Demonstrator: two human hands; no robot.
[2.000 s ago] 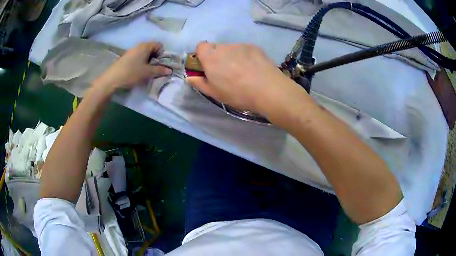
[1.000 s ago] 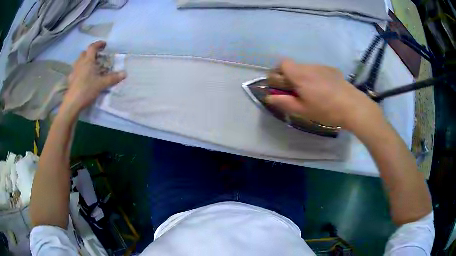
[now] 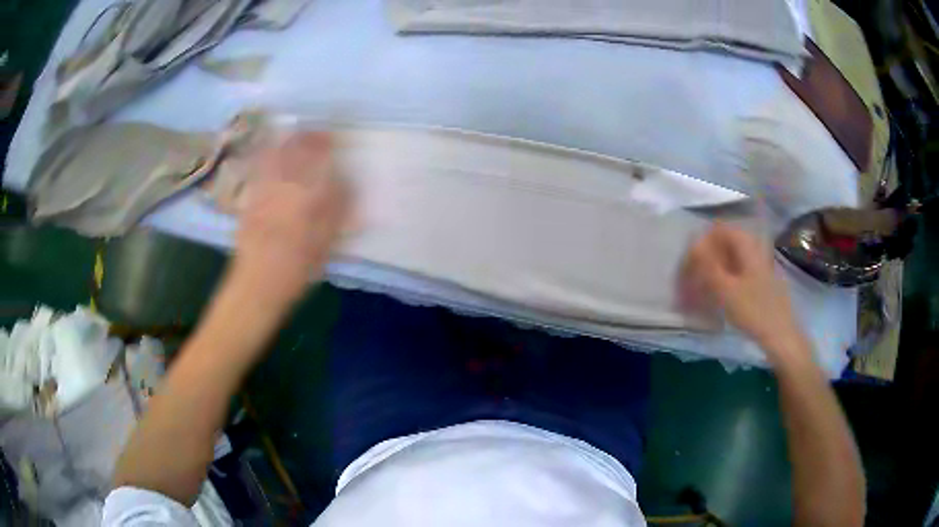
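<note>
A long beige-grey sleeve piece [image 3: 515, 221] lies along the front of the white-covered table [image 3: 494, 82]. A white patch [image 3: 680, 190] shows at its upper right, where an edge is folded. My left hand [image 3: 299, 196] is blurred and lies over the left end of the piece; its fingers cannot be made out. My right hand [image 3: 726, 273] is at the right end of the piece, with fingers curled on the cloth edge. The steam iron [image 3: 844, 245] stands at the right end of the table, apart from my right hand.
Crumpled beige-grey pieces [image 3: 113, 175] lie at the left, with more behind them. A small scrap [image 3: 237, 67] lies near the heap. A flat stack [image 3: 607, 23] is at the far side. A reddish-brown pad [image 3: 832, 98] is at the right. White bundles [image 3: 72, 360] sit low at the left.
My right hand has let go of the iron, which now stands at the table's right end, and is at the piece's right end. My left hand has moved right over the cloth.
</note>
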